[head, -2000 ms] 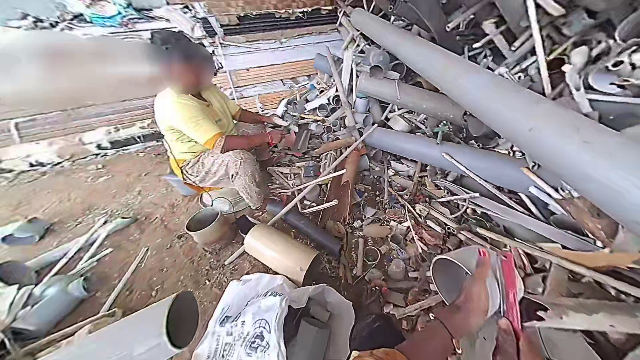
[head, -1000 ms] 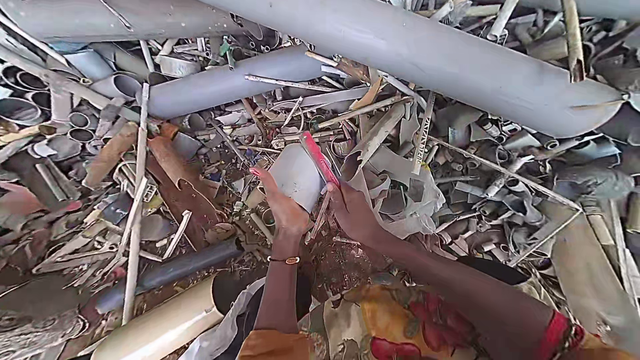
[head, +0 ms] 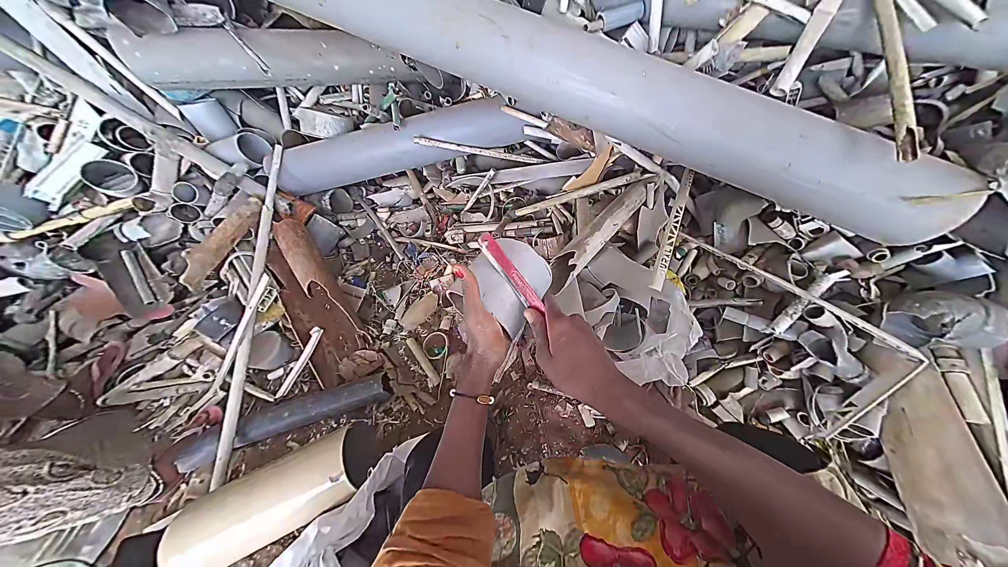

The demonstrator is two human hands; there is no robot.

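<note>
My left hand holds a short grey plastic pipe piece near the middle of the view, its thumb and fingers around the left side. In my right hand is a tool with a red handle or body, perhaps a hacksaw blade holder; its exact kind is unclear. The tool slants up and left across the face of the pipe piece. Whether its edge touches the piece cannot be told. Parts of my left fingers are hidden behind the piece.
A long grey pipe crosses above my hands, with a shorter grey pipe below it. Pipe scraps lie all around. A cream pipe and a white plastic sack are at the lower left; a thin stick leans on the left.
The view has swung from the yard and a seated person in yellow to the scrap heap. Since one second ago, my hands keep nearly the same hold on the pipe piece and red tool.
</note>
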